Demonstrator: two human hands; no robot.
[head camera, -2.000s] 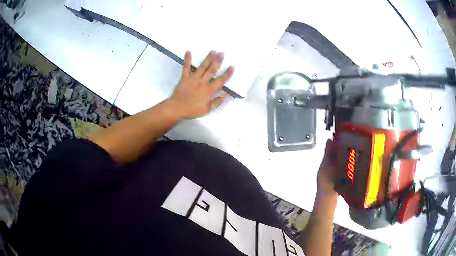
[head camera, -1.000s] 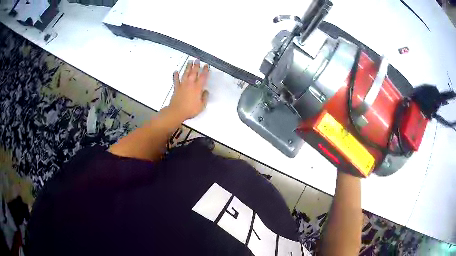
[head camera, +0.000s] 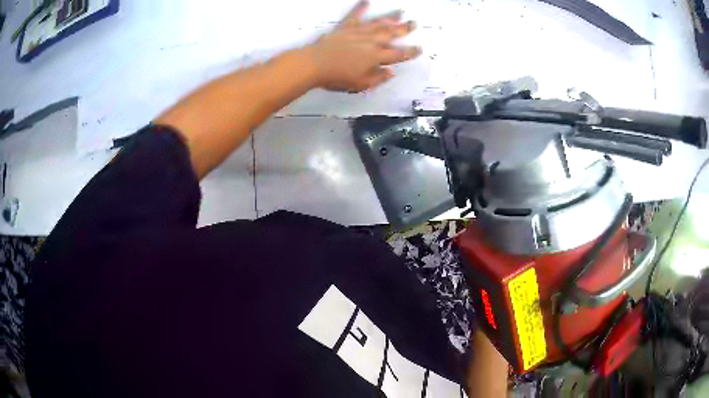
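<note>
The cutting machine (head camera: 544, 233) stands at the right, its red motor body towards me and its silver-grey head beyond. Its grey base plate (head camera: 408, 175) extends left, at the near edge of the white paper marker (head camera: 233, 47). My left hand (head camera: 361, 53) is over the paper, empty, with fingers spread; whether it touches cannot be told. My right wrist (head camera: 488, 361) shows under the machine body; the hand itself is hidden behind the body, so its grip cannot be seen.
A dark fabric strip (head camera: 595, 17) lies at the far right. A blue-edged case (head camera: 66, 27) is at the far left. A dark-edged piece (head camera: 47, 116) lies at the left. Scraps (head camera: 431, 268) litter the floor below the table (head camera: 291, 175). A black cable hangs at the right.
My left hand has moved from the near table strip away and right, over the paper. The machine has turned, its dark-tipped handle now pointing right. The view has shifted, bringing in the blue-edged case.
</note>
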